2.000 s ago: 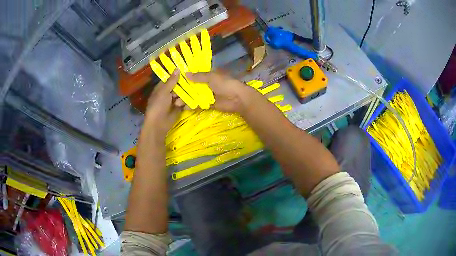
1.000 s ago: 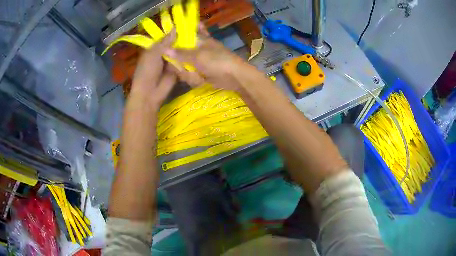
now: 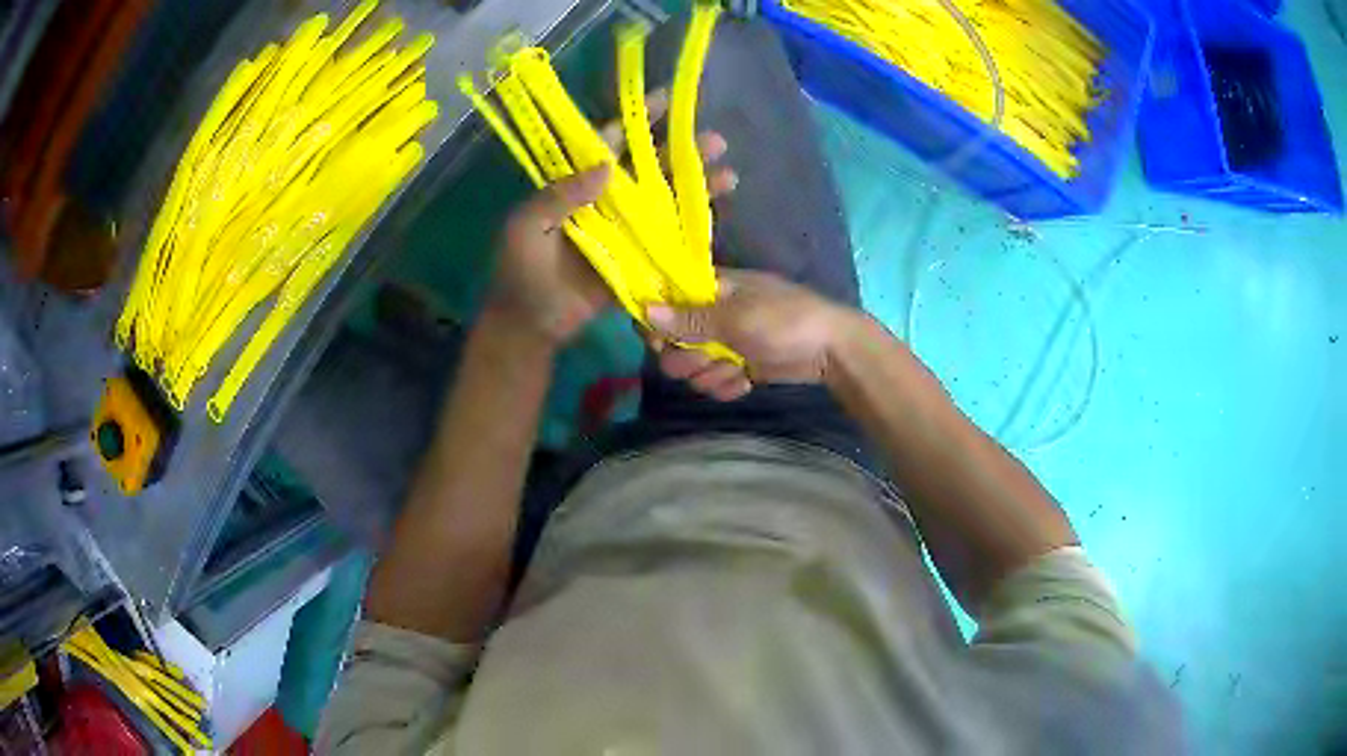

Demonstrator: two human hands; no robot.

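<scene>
Several flat yellow strips (image 3: 635, 207) are fanned out between my two hands, above my lap and off the table's front edge. My left hand (image 3: 554, 259) holds them at their left side, partly behind them. My right hand (image 3: 761, 332) grips their lower ends, where they come together. Their upper ends spread apart and point up. A pile of more yellow strips (image 3: 273, 192) lies on the grey metal table (image 3: 318, 318) at the upper left, with one strip a little apart at its near side.
An orange-yellow button box (image 3: 130, 431) sits at the table's left end. A blue bin (image 3: 946, 155) full of yellow strips and another blue bin (image 3: 1285, 111) stand at the upper right. A thin clear hose (image 3: 1096, 332) loops on the turquoise floor. More yellow strips (image 3: 141, 687) are at the lower left.
My hands have drawn the fanned strips back from the fixture to above my lap. The view has turned right and down, so the fixture's metal plate and the blue tool are out of view.
</scene>
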